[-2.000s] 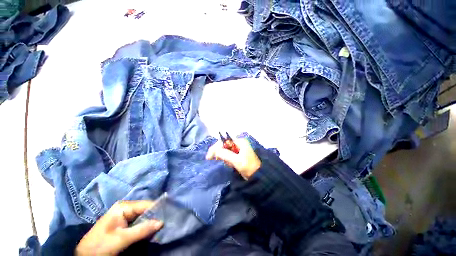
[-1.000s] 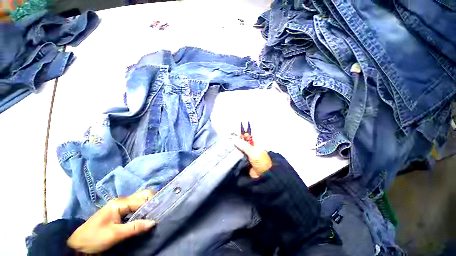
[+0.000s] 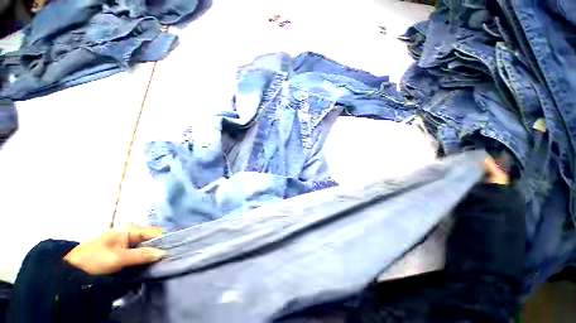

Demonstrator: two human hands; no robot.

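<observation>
A blue denim garment [image 3: 284, 135] lies spread on the white tabletop, its near part lifted towards me. A long, pale grey-blue strip of it [image 3: 303, 221] is stretched between my hands, blurred. My left hand [image 3: 117, 250] grips the strip's left end between thumb and fingers. My right hand [image 3: 496, 171] holds its far right end, higher up; it is small, blurred and partly hidden by cloth and the dark sleeve. The red-handled snips do not show now.
A tall denim pile [image 3: 467, 82] stands at the right. Other denim garments [image 3: 82, 38] lie at the far left. Small red and dark scraps [image 3: 278, 21] lie on the far tabletop [image 3: 221, 31]. A brown seam line [image 3: 134, 135] crosses the table at left.
My right hand has moved far to the right, drawing the edge out into a long taut strip. My left hand still holds the other end. The view has shifted left.
</observation>
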